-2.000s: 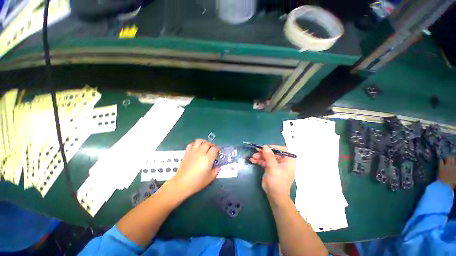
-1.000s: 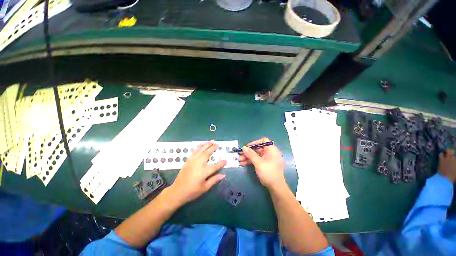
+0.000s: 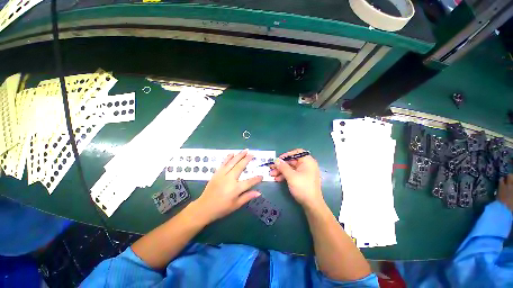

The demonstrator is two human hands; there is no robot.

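The white adhesive dot sheet [image 3: 194, 164] with two rows of dark round spots lies flat in front of me. My left hand [image 3: 228, 183] rests on its right part, fingers spread, pressing it down. My right hand [image 3: 299, 175] holds the dark slim tweezers [image 3: 292, 158] like a pen, the tip over the right end of the sheet. One dark plastic housing [image 3: 171, 196] lies left of my left wrist. Another housing [image 3: 264, 210] lies below my fingers, its upper left end close to my left thumb.
Fanned white sheets [image 3: 154, 146] and yellowish dot sheets [image 3: 62, 126] lie left. A white sheet pile [image 3: 365, 180] stands right, then a pile of housings [image 3: 455, 163] by another person's hand. A small ring [image 3: 246, 134] lies above the strip. A tape roll [image 3: 385, 12] sits on the shelf.
Two seconds ago my left hand held a housing; since then it has moved flat onto the dot sheet. The tweezers have come down to the sheet's right end. The camera view has shifted.
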